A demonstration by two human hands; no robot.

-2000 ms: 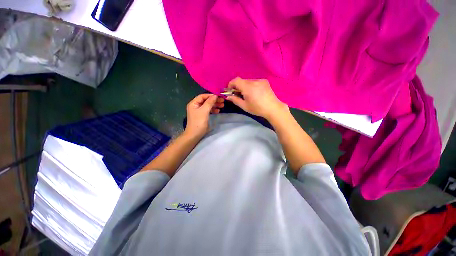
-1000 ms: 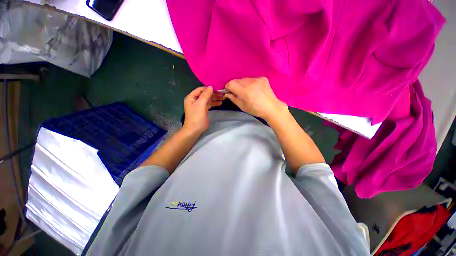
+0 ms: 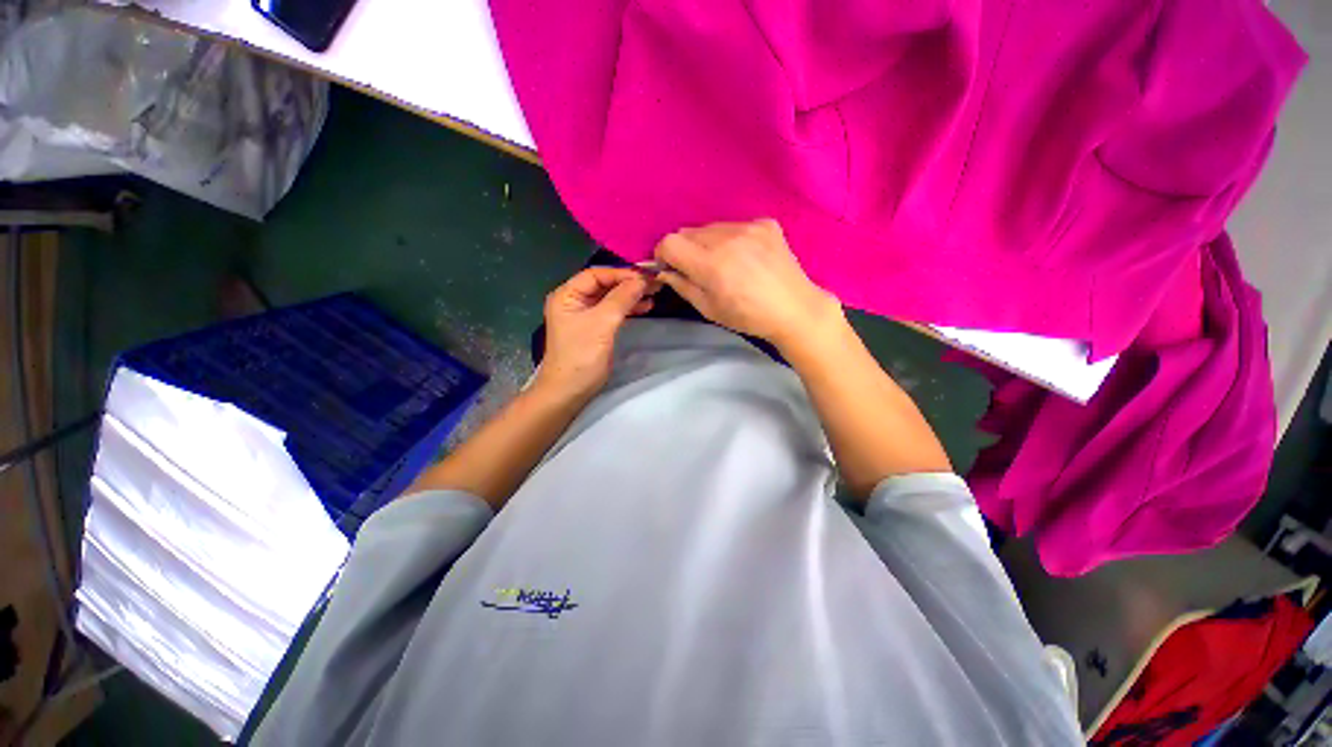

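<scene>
A bright magenta jacket lies spread over the white table, its lower edge hanging over the front edge towards me. My right hand is at the jacket's lower left edge, fingers closed around small metal snips; only the tip shows. My left hand is just left of it, thumb and fingertips pinched together close to the snips' tip. Whether a thread or the cloth edge is between the left fingertips is too small to tell.
The white table bears a black phone at upper left. More magenta cloth hangs at right above a pale bin beside red cloth. A blue crate with a white cover stands at lower left. A clear plastic bag hangs upper left.
The left hand's fingertips have shifted slightly around the snips' tip and look more closed. The view has moved a little. The jacket lies nearly as before.
</scene>
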